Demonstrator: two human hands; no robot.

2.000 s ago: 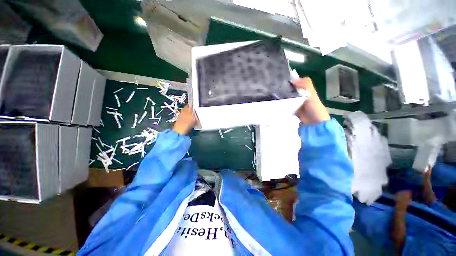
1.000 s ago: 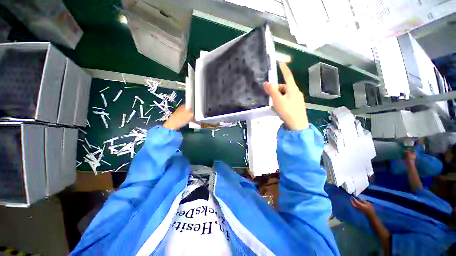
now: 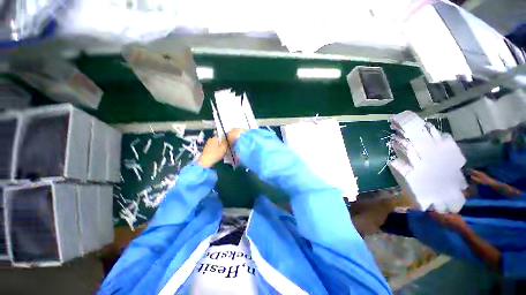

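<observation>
A white part-folded box (image 3: 235,112) stands over the green bench in front of me, turned so a narrow side with dark edge gaps faces me. My left hand (image 3: 213,151) is closed on its lower left edge. My right hand (image 3: 235,137) holds it at the near side, close to my left hand; its fingers are partly hidden by the sleeve. The dark inside of the box is not visible. A stack of white blanks (image 3: 320,152) lies right of my hands.
Finished boxes (image 3: 43,147) are stacked at left. White strips (image 3: 151,167) litter the green bench. One open box (image 3: 370,86) stands beyond the rail at right. A ragged blank pile (image 3: 429,164) and another person's arms (image 3: 461,230) are at far right. A white shelf runs above.
The box has been turned from showing its dark inside to a narrow side view. My right hand has moved left and down, beside my left hand. The camera view has shifted.
</observation>
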